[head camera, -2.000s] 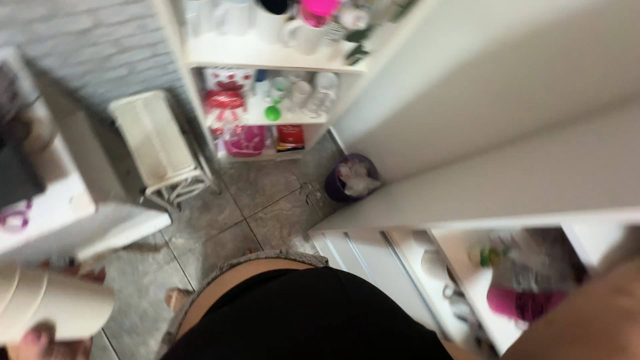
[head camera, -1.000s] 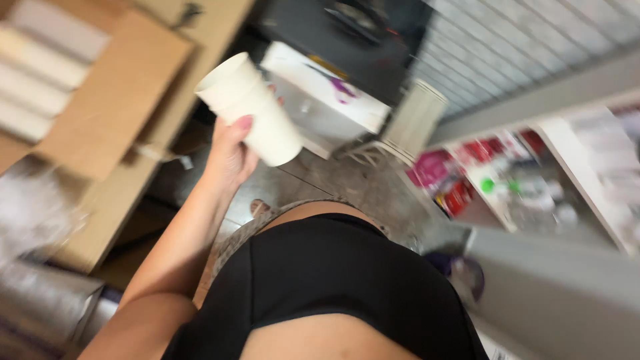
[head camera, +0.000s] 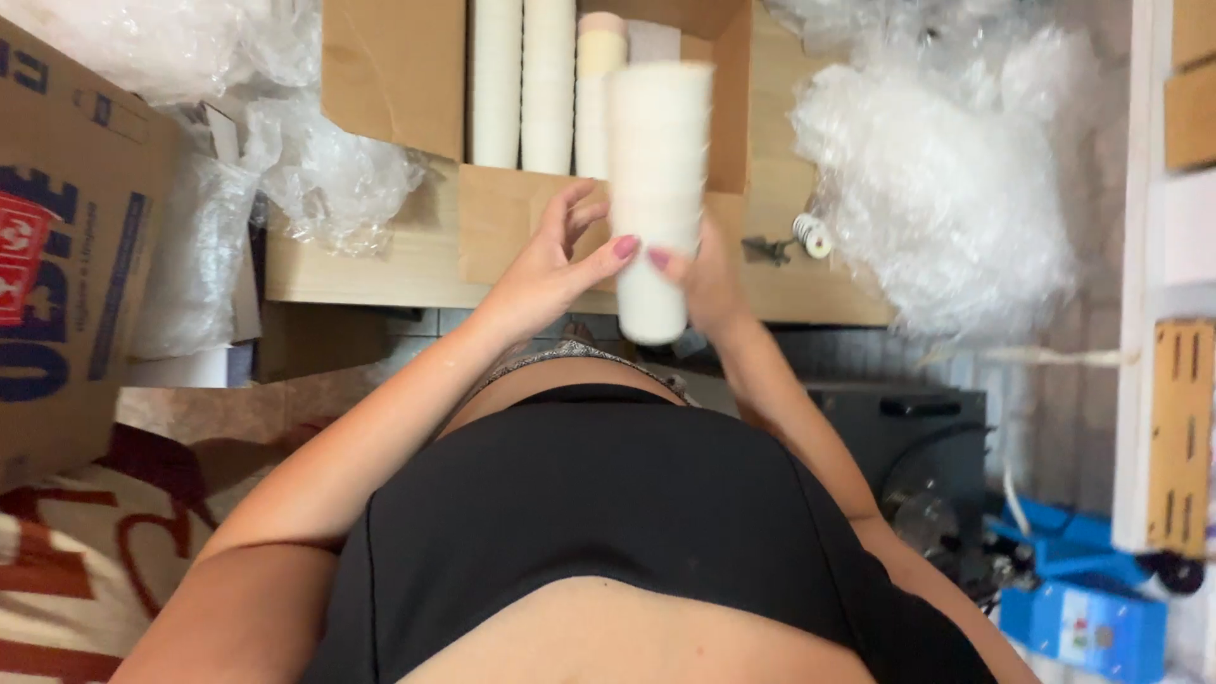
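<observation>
A tall stack of nested white cups (head camera: 660, 180) is held upright in front of an open cardboard box (head camera: 391, 76). My right hand (head camera: 708, 280) grips the lower part of the stack from the right, its thumb across the front. On the left side, my left hand (head camera: 570, 247) has its thumb tip against or very near the stack, with its fingers apart; whether it bears any weight cannot be told. Inside the box lie several more long white cup stacks (head camera: 549, 90), side by side, partly hidden behind the held one.
The box rests on a light wooden table (head camera: 361, 275). Crumpled clear plastic wrap (head camera: 940, 190) lies to the right, more (head camera: 328, 180) to the left. A small white spool-like item (head camera: 811, 236) is near the table edge. A large printed carton (head camera: 76, 256) stands at far left.
The view has swung round from the shelves and floor to the table with the box. One second ago one hand held the cups; now both hands are at the stack.
</observation>
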